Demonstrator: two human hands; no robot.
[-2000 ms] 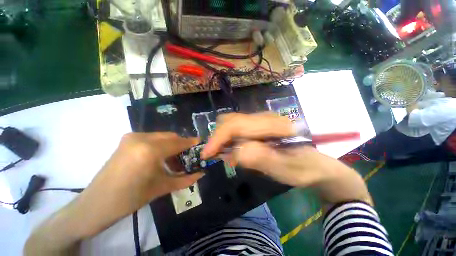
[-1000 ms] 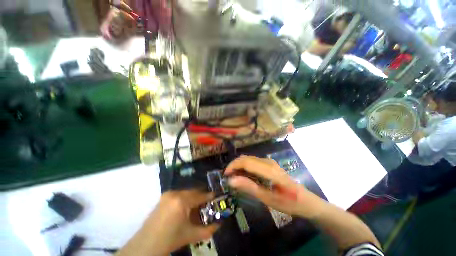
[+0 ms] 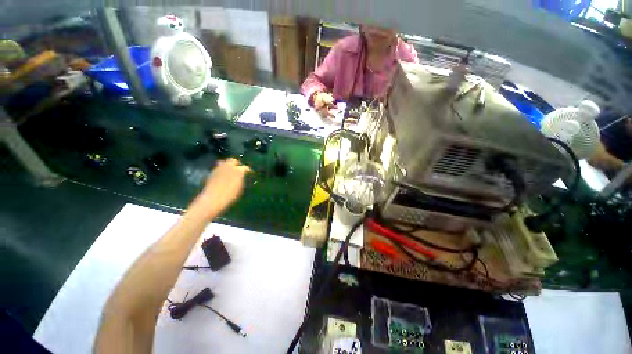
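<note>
My left hand [image 3: 227,183] reaches out over the green bench, beyond the white sheet; its fingers are small and blurred, so I cannot tell if they hold anything. Open adapter boards and dark parts lie around it, one board [image 3: 137,174] to its left. A black power adapter [image 3: 216,253] lies on the white sheet [image 3: 267,273] beside my forearm. Its coiled black cable [image 3: 192,303] lies nearer me, with the output plug [image 3: 236,327] pointing right. My right hand is out of the picture.
The black test board [image 3: 360,294] is at the bottom right, under a shelf with red clips [image 3: 398,238]. The large beige instrument [image 3: 471,138] and a glass bulb [image 3: 360,181] stand behind. A person in pink [image 3: 346,69] sits across the bench. A white fan [image 3: 181,66] stands far left.
The view has swung left and up. My left hand has moved from above the test board, where it held an open board, to the green bench. My right hand has left the picture.
</note>
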